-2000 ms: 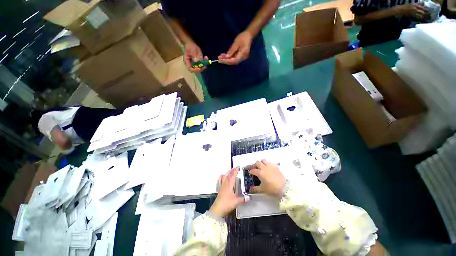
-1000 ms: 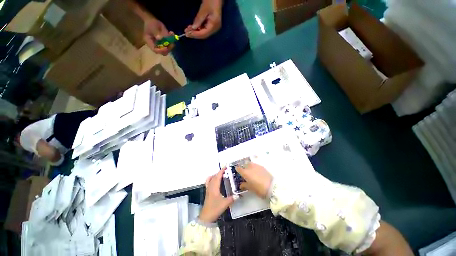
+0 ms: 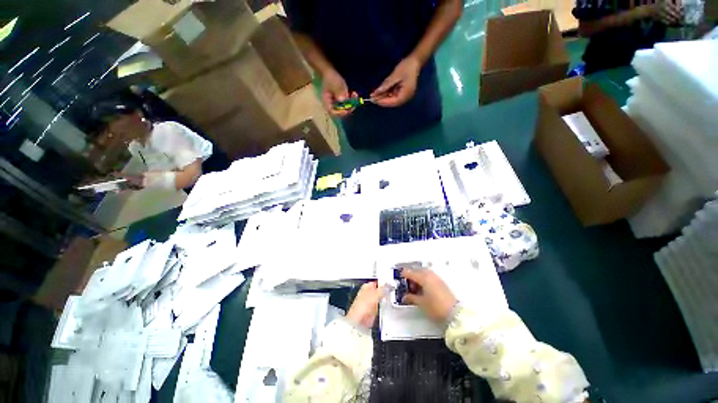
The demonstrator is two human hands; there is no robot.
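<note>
A white panel (image 3: pixel 472 275) lies in front of me, partly over the dark ribbed blister tray (image 3: pixel 421 370). A small dark component (image 3: pixel 401 285) sits at the panel's left part. My right hand (image 3: pixel 429 293) is on the component, with its fingertips at the component's right side. My left hand (image 3: pixel 367 304) is at the panel's left edge beside the component, its thumb and finger near the edge. The fingertips partly cover the component. Whether it is fixed to the panel cannot be told.
Stacked panels (image 3: pixel 252 185) stand at the back left, loose panels (image 3: pixel 118 315) at the left. A patterned bundle (image 3: pixel 513 242) lies right of the tray. An open carton (image 3: pixel 602 185) stands at the right. Across the table a person holds a screwdriver (image 3: pixel 347 103); another sits at the left.
The view has swung up and left, bringing the seated person into sight. My left hand has shifted slightly away from the component to the panel's edge. My right hand stays on the component.
</note>
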